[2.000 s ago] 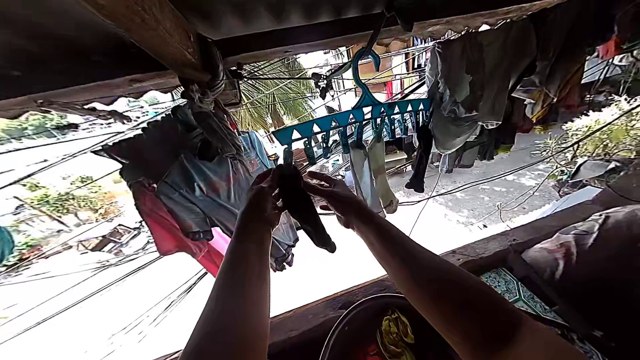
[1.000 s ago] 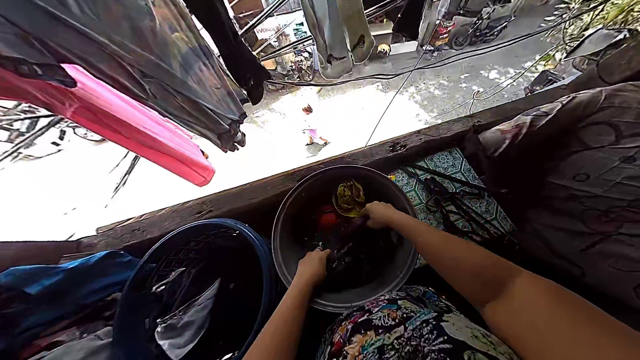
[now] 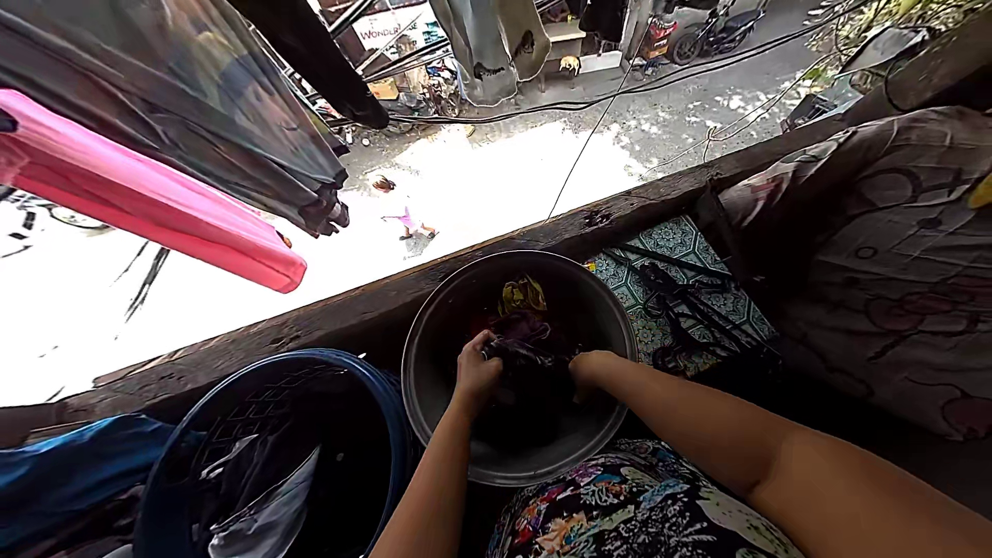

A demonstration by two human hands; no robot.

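Note:
Both my hands are inside a round metal basin [image 3: 515,473] in front of me. My left hand [image 3: 477,370] grips a dark piece of cloth [image 3: 531,353], with a ring showing on a finger. Opposite it, my right hand [image 3: 593,370] is at the right side of the dark cloth, its fingers hidden in the shadow. Beyond the hands lie a yellow cloth [image 3: 524,294] and some purplish dark fabric [image 3: 521,327]. Left of the basin stands a blue plastic basket [image 3: 391,434] holding a grey-white cloth [image 3: 271,511] and darker clothes.
A wooden ledge [image 3: 356,310] runs behind the basin, above a sunlit street with a person [image 3: 407,213]. A pink garment [image 3: 155,194] and dark clothes hang at left. Black straps [image 3: 682,302] lie on a patterned surface at right, beside a printed fabric [image 3: 891,271].
Two seconds ago both hands held a dark item up near the teal clip hanger; now they are down in the basin. The view has tilted down a lot.

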